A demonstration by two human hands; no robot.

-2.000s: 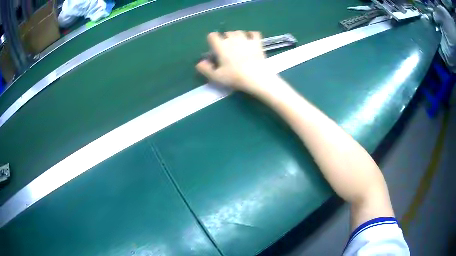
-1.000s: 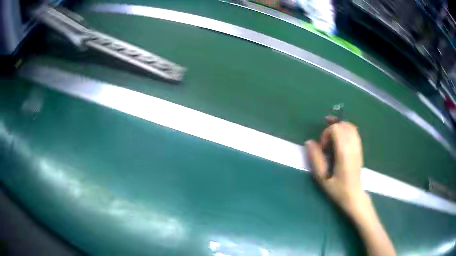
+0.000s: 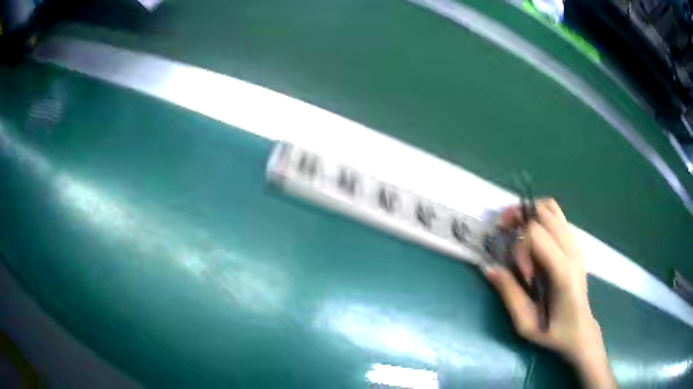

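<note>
A long pale metal carrier bar lies or is held slantwise along the near edge of the silver strip, over the green bench surface. Several dark stations show in a row along it, blurred. My right hand, blurred, is at the bar's right end, with fingers and thumb closed around that end, partly hiding it. A thin dark tool, apparently tweezers, also sits in my right hand and sticks up past the fingers. My left hand is not in view.
A silver strip separates the near green bench from the darker green belt. A small pale piece is cut off at the top edge. A dark grey object lies at the right edge. Dark blurred equipment stands at upper right.
The view has swung from the right part of the line. A carrier bar now shows at my right hand, over the bench side. The chute and bar seen at upper left have mostly left view.
</note>
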